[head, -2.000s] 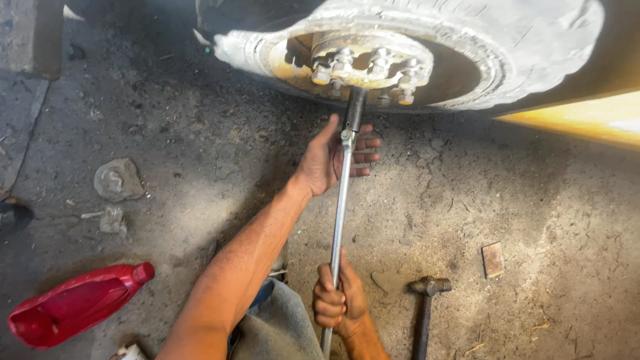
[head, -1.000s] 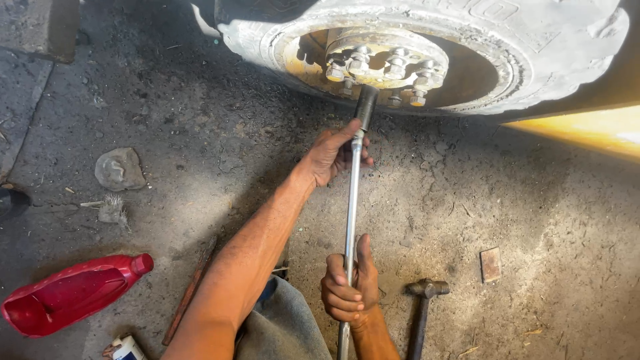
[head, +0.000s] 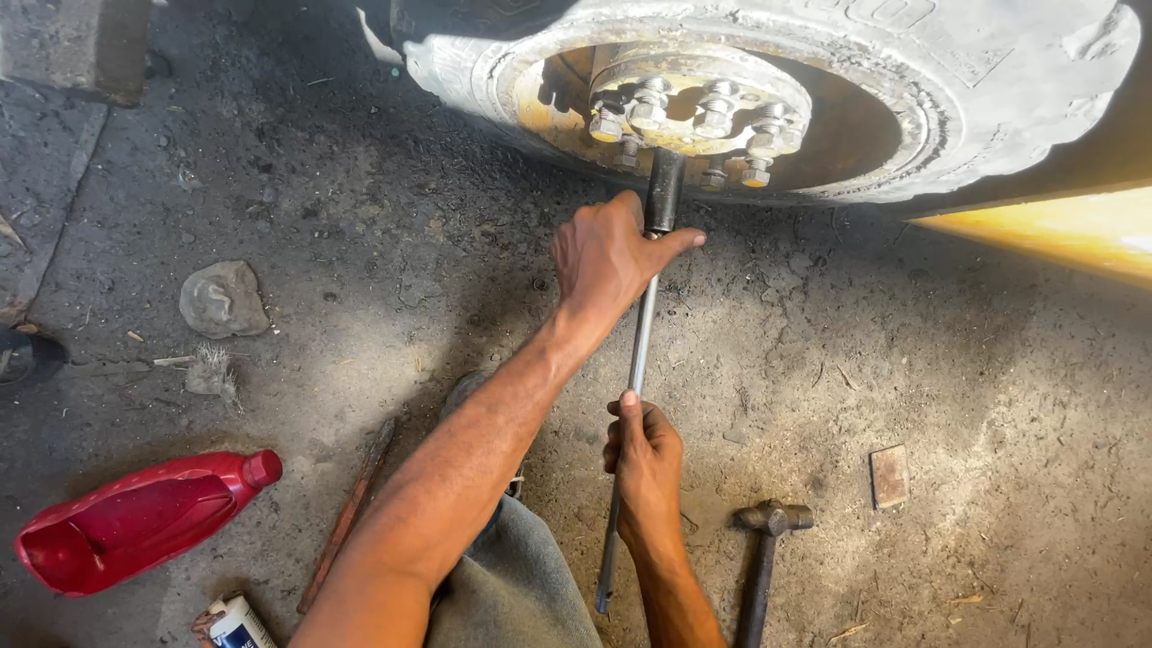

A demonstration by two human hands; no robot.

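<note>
A long metal breaker bar (head: pixel 641 346) runs up to a dark cylindrical socket (head: pixel 665 189), whose upper end meets the underside of the wheel hub (head: pixel 702 76). Several bolts stick out around the hub, inside the rim of a large dusty tire (head: pixel 972 99). My left hand (head: pixel 605 247) lies against the joint of socket and bar, back of the hand up and thumb stretched across it; its fingertips are hidden. Lower down, my right hand (head: pixel 646 450) is closed around the bar, thumb along it, with the bar's end showing below.
On the dirty floor to the right lie a ball-peen hammer (head: pixel 772 520) and a small rusty plate (head: pixel 889 477). A cut red plastic bottle (head: pixel 144 517), a white tube (head: pixel 236 623), a rusty rod (head: pixel 349 517), a stone-like lump (head: pixel 223 299) and a frayed brush (head: pixel 211 371) lie left.
My left hand has turned from beneath the bar to over the socket joint, thumb now across it. My right hand has slid up the bar, whose lower end now shows.
</note>
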